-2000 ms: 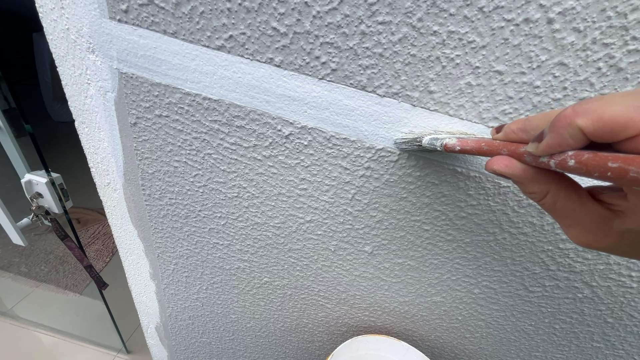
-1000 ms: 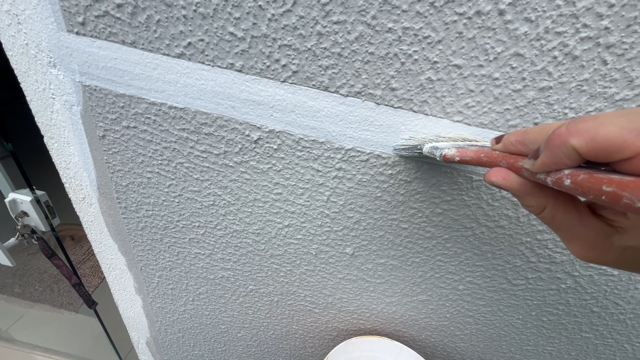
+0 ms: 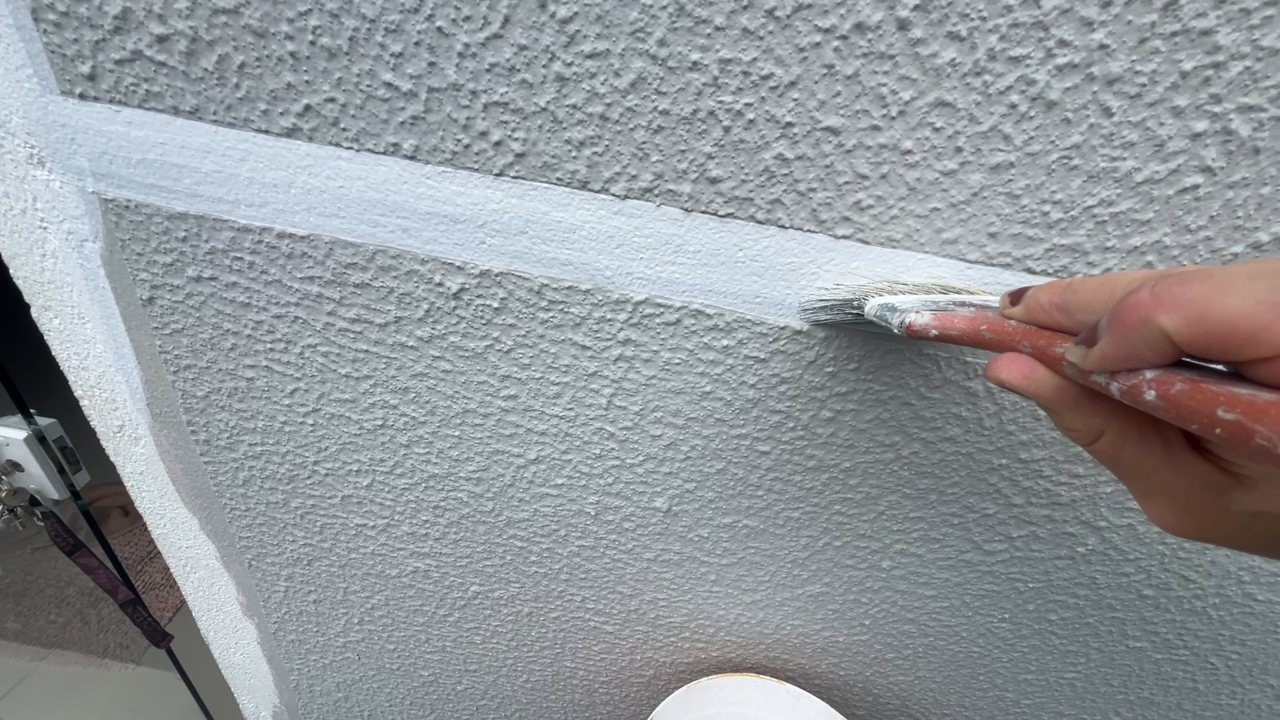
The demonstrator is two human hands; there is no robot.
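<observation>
My right hand (image 3: 1170, 390), at the right edge, grips a paintbrush (image 3: 1060, 350) by its red, paint-spattered handle. The brush points left, and its splayed bristles, coated with white paint, touch the lower edge of a white painted band (image 3: 480, 225). That smooth band slopes down to the right across a rough-textured grey wall (image 3: 560, 450); its right part is hidden behind the brush and fingers. My left hand is out of view.
A white rounded container (image 3: 745, 700) shows at the bottom edge. White wall trim (image 3: 140, 430) runs down the left side. Beyond it stands a glass door with a white lock (image 3: 35, 460), keys and a dark lanyard (image 3: 105, 580) hanging from it, over a patterned mat (image 3: 150, 560).
The view has shifted, so the door and trim now lie farther left. The right hand keeps its hold on the brush, whose bristles stay at the band's lower edge.
</observation>
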